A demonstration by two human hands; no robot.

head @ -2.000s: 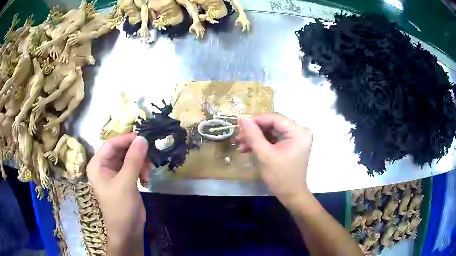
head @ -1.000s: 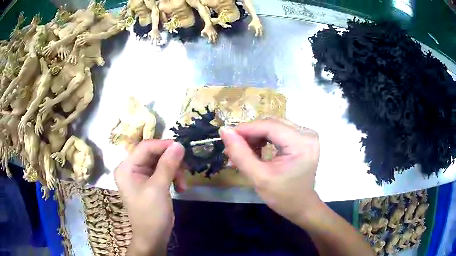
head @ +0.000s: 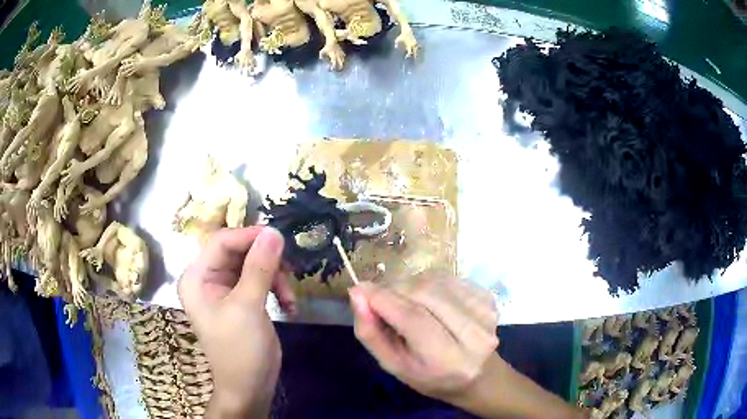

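Note:
My left hand (head: 233, 290) pinches a black ragged ring (head: 301, 214) by its left edge, over the left part of the stained cardboard pad (head: 409, 159). My right hand (head: 430, 331) holds a thin pale applicator stick (head: 347, 260) between thumb and fingertips, pointing up and left. The stick's tip touches or lies just over the right edge of the ring's hole. The whitish glue dish (head: 378, 221) is on the pad, its left side partly hidden by the ring. A single tan torso (head: 215, 196) lies on the metal table, left of the ring.
A large heap of tan torsos (head: 102, 139) lies at left, and a large heap of black rings (head: 631, 155) at right. Several joined torsos (head: 282, 24) line the far edge. A spare stick (head: 409, 199) lies on the pad. Trays of tan parts (head: 639, 360) are below the near edge.
The stick has moved from across the ring's hole to its right edge and now points up and left. My right hand has moved down and left, uncovering the dish. The ring is still in my left hand.

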